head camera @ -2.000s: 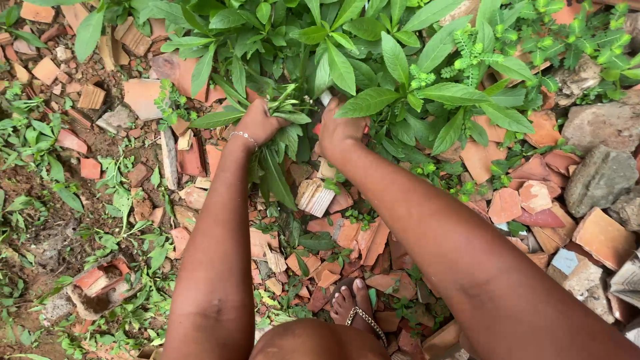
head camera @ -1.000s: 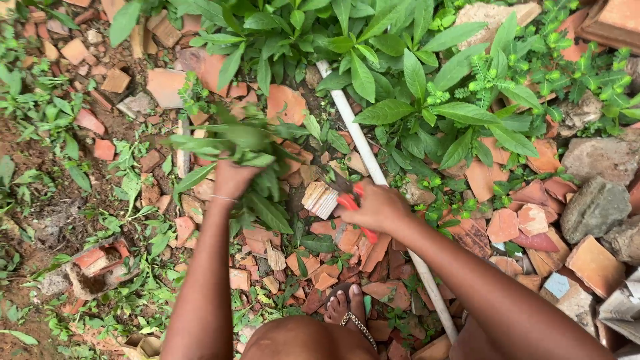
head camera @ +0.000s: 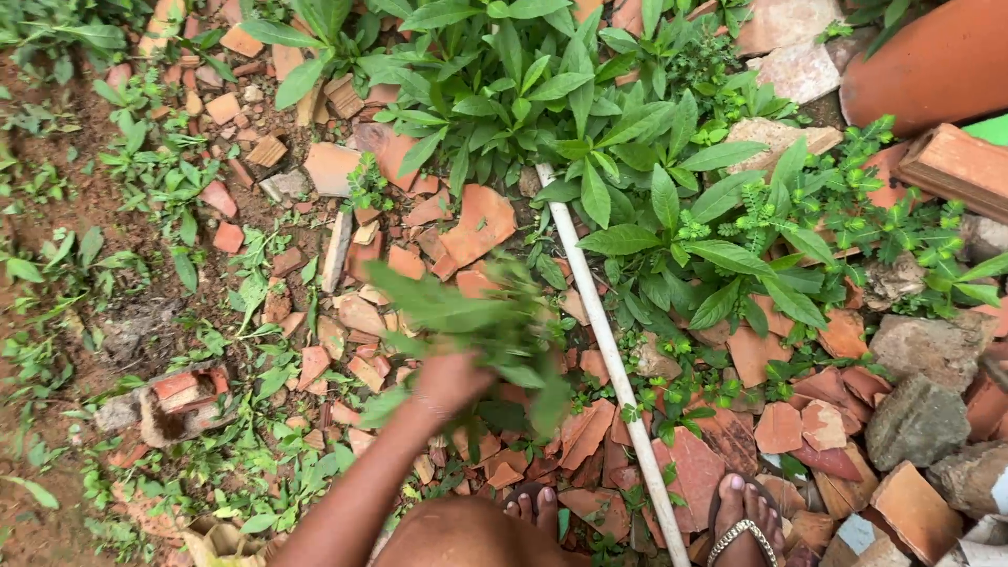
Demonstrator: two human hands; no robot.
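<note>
My left hand [head camera: 453, 386] is closed around a bunch of leafy green stems [head camera: 480, 339], blurred by motion, above the broken clay tiles in the middle of the view. My right hand is outside the frame. Uncut leafy plants [head camera: 551, 94] grow thickly at the top centre and to the right. A white plastic pipe [head camera: 594, 315] lies on the rubble just right of the bunch, its upper end hidden under leaves.
Broken tile pieces [head camera: 693, 465] cover the ground around my sandalled feet [head camera: 740, 516]. Grey stones [head camera: 917, 421] lie at right, below a large orange clay pipe [head camera: 929, 67]. A broken hollow brick [head camera: 185, 402] rests on weedy soil at left.
My right hand, seen with red-handled cutters one second ago, has left the view. My left hand still holds the stems. The white pipe, largely hidden two seconds ago, is now exposed.
</note>
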